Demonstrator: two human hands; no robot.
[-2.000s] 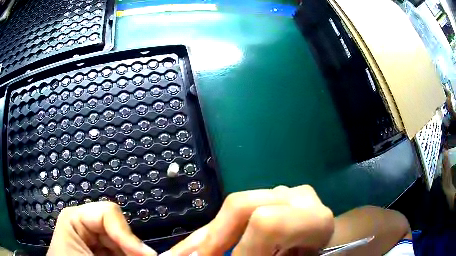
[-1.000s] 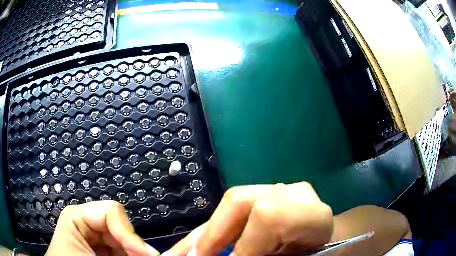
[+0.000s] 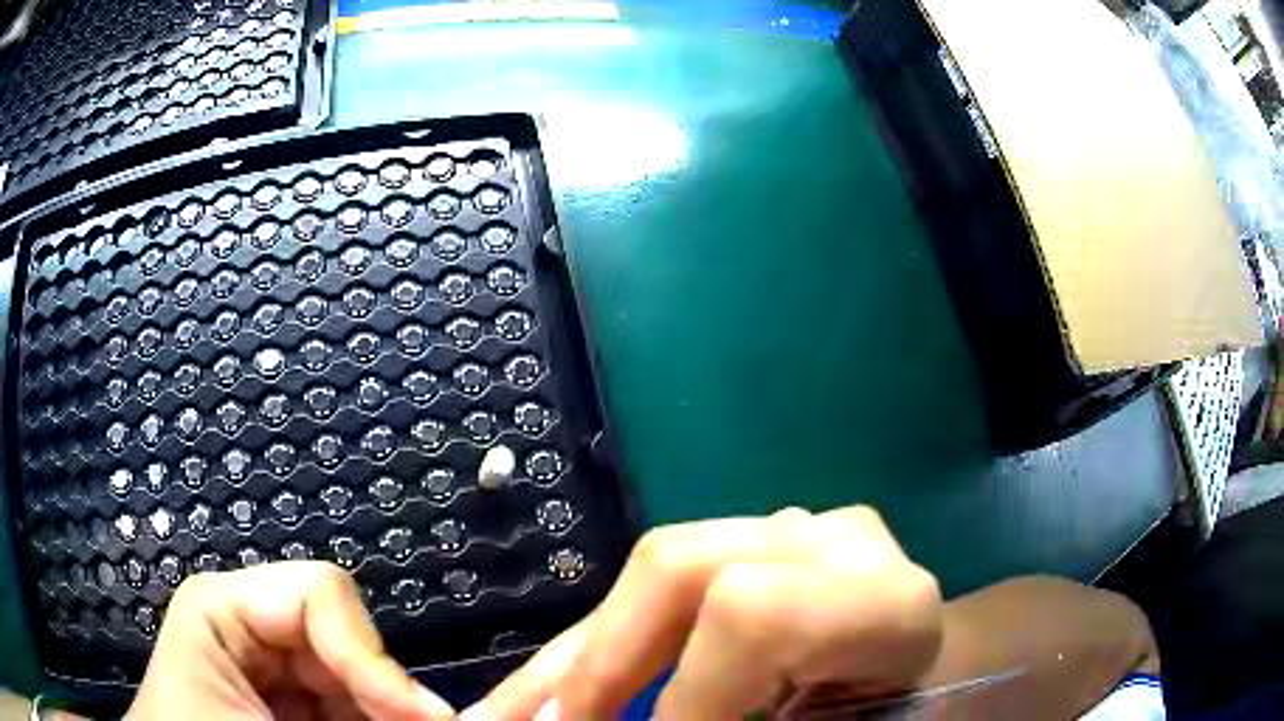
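Note:
A black blister tray (image 3: 575, 338) with rows of round pockets lies in front of me, many pockets holding small round components (image 3: 521, 369). A whitish stub (image 3: 496, 468) lies on the tray's right side. My left hand (image 3: 275, 641) is at the bottom edge over the tray's near edge, thumb and finger together. My right hand (image 3: 775, 613) is beside it, fingertips close to the left ones. Slim silver tweezers (image 3: 965, 689) stick out behind the right hand. Any piece between the fingertips is too small or hidden to see.
A second filled tray (image 3: 155, 85) is at the far left. A black tray stack (image 3: 972, 268) stands at the right under a tan cardboard sheet (image 3: 1127, 211). A white perforated item (image 3: 1208, 423) is beyond it. Blue, white and yellow tape (image 3: 676, 17) crosses the back of the green table.
The cardboard sheet has shifted and its near edge now covers more of the stack. The tweezers lie at a slightly different angle. Both hands have stayed almost in place.

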